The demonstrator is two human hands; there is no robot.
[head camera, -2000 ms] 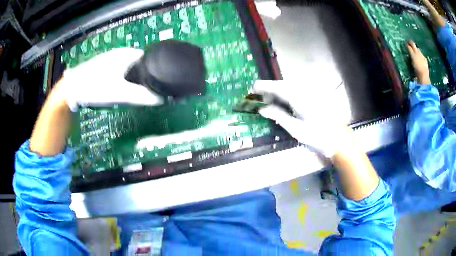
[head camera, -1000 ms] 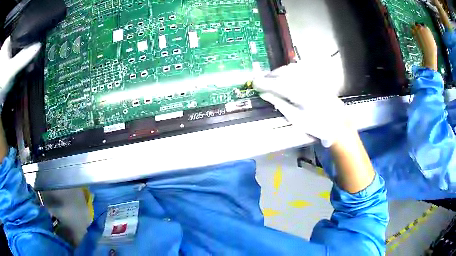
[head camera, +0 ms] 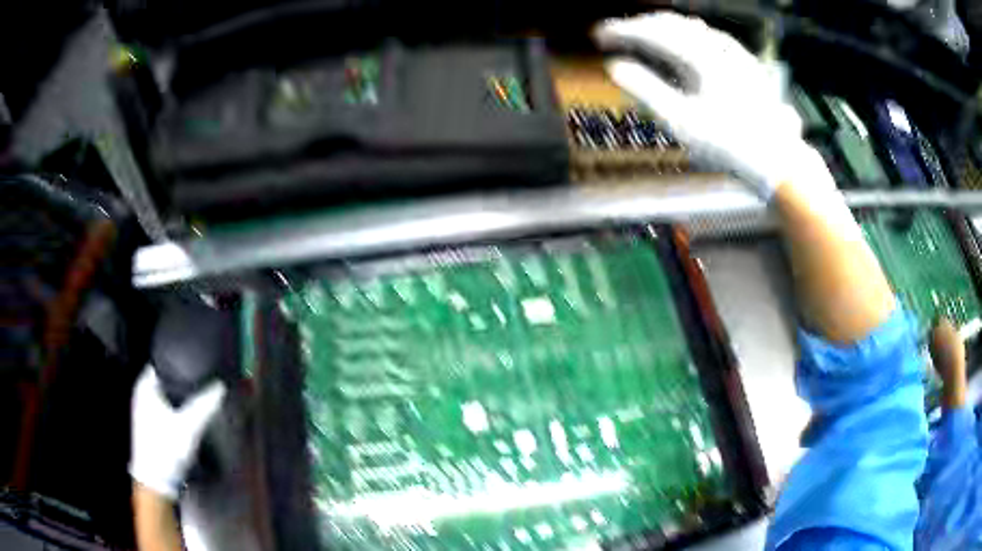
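The large green main PCB point(head camera: 506, 387) lies in its black carrier point(head camera: 282, 431) with reddish side bars, blurred by motion. My gloved left hand point(head camera: 172, 431) is at the carrier's left side, holding a black bulbous object point(head camera: 194, 342) that looks like a handheld scanner. My gloved right hand point(head camera: 716, 97) is above the capacitor box point(head camera: 625, 164), a tan cardboard box with many dark cylinders. Its fingers are apart and no part shows between them.
A black foam component tray point(head camera: 366, 135) with a few small green modules stands behind the silver rail point(head camera: 452, 224). Another green board point(head camera: 915, 264) lies at the right, with another person's hand point(head camera: 948, 361) at it. Dark bins are at the left.
The view has shifted towards the shelf behind. My right hand has moved from the board's lower right edge to the capacitor box. My left hand still holds the black object, left of the carrier.
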